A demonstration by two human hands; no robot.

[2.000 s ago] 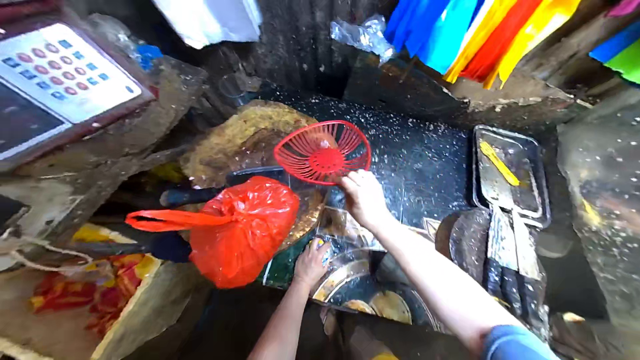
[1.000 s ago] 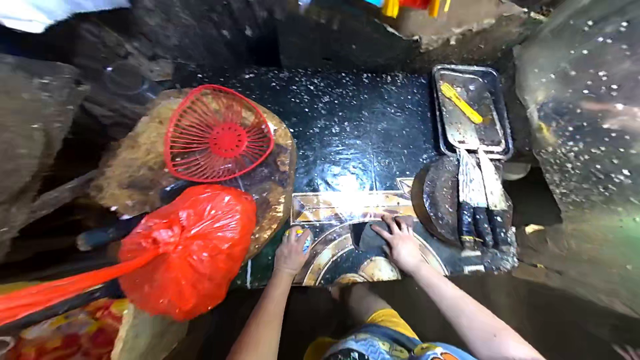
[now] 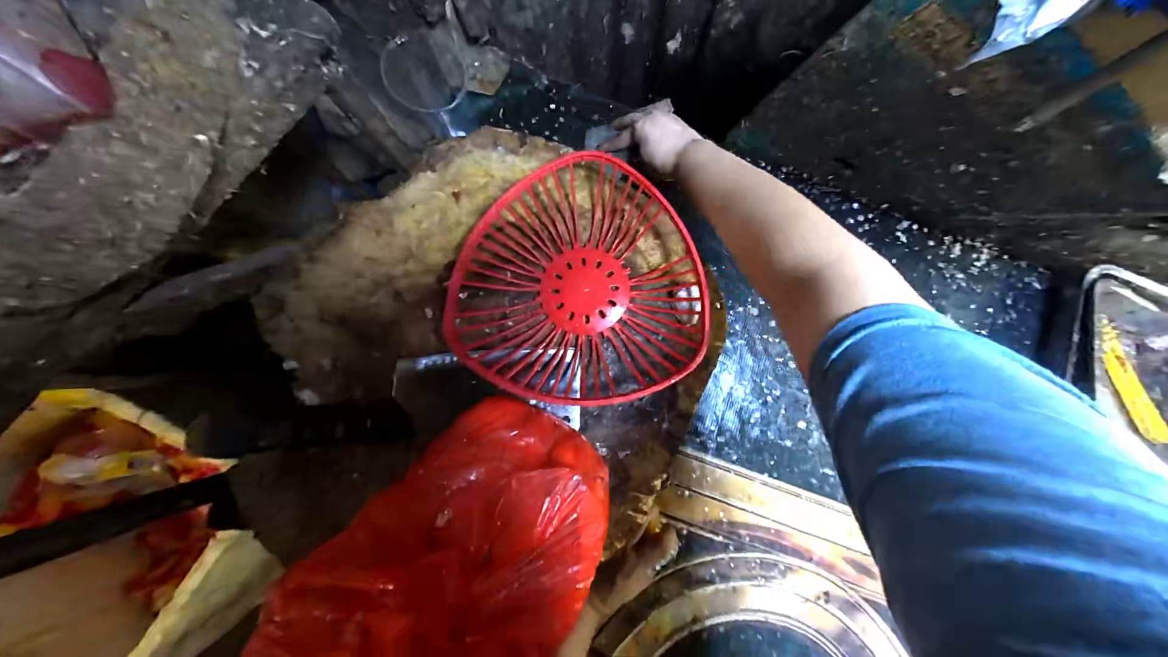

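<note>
At the far edge of the dark tabletop (image 3: pixel 757 365) is my right hand (image 3: pixel 659 137), its arm stretched forward. A small pale grey thing (image 3: pixel 602 138) shows by its fingers; whether it is gripped cannot be told. My left hand (image 3: pixel 643 558) is low in the middle, mostly hidden by a knotted red plastic bag (image 3: pixel 493 520). A red plastic openwork basket (image 3: pixel 586 290) rests on a worn round wooden block (image 3: pixel 374 274), short of my right hand. Under the basket's near rim lies a cleaver's metal blade (image 3: pixel 438 379).
An open carton (image 3: pixel 196 593) with red and yellow packaging stands at the lower left. A clear round container (image 3: pixel 422 73) is at the back left. At the right edge, a metal tray (image 3: pixel 1095 301) holds a yellow-handled tool (image 3: pixel 1131 383). Curved metal trim (image 3: pixel 776 575) crosses the near tabletop.
My right hand has moved from the near edge of the table to its far edge, beyond the basket. Two seconds ago it was at the basket's rim. The view has swung left.
</note>
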